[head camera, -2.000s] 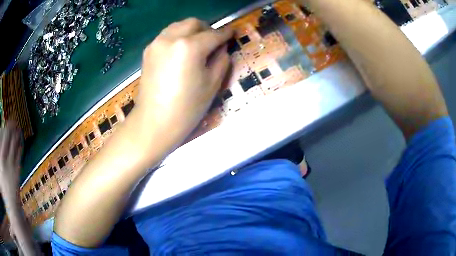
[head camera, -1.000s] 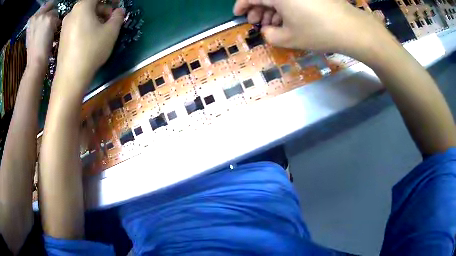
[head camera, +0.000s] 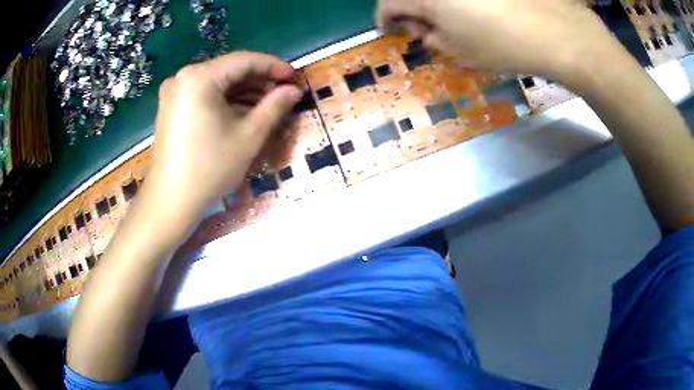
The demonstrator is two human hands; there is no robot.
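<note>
Orange-brown circuit board panels [head camera: 365, 110] with rows of dark rectangular slots lie end to end along the rail. My left hand [head camera: 221, 114] is over the strip's middle, thumb and index fingertips nearly together beside a dark spot at a panel's far row. Whether they pinch a small component is unclear. My right hand [head camera: 464, 34] is further right at the far edge, fingers curled over a dark slot area; what it holds is hidden. A pile of small silver and black components [head camera: 103, 57] lies on the green mat, with a smaller cluster [head camera: 211, 27] beside it.
A wide silver-white metal rail [head camera: 426, 179] runs between the boards and my body; a thin pale rail borders the mat. Stacked board panels [head camera: 29, 114] stand at far left. A dark gap crosses the strip at upper right. Part of another person's arm [head camera: 17, 367] shows at lower left.
My left hand has come from the component pile to the boards. My right hand stays near the far edge. The other person's arm has withdrawn from the pile to lower left.
</note>
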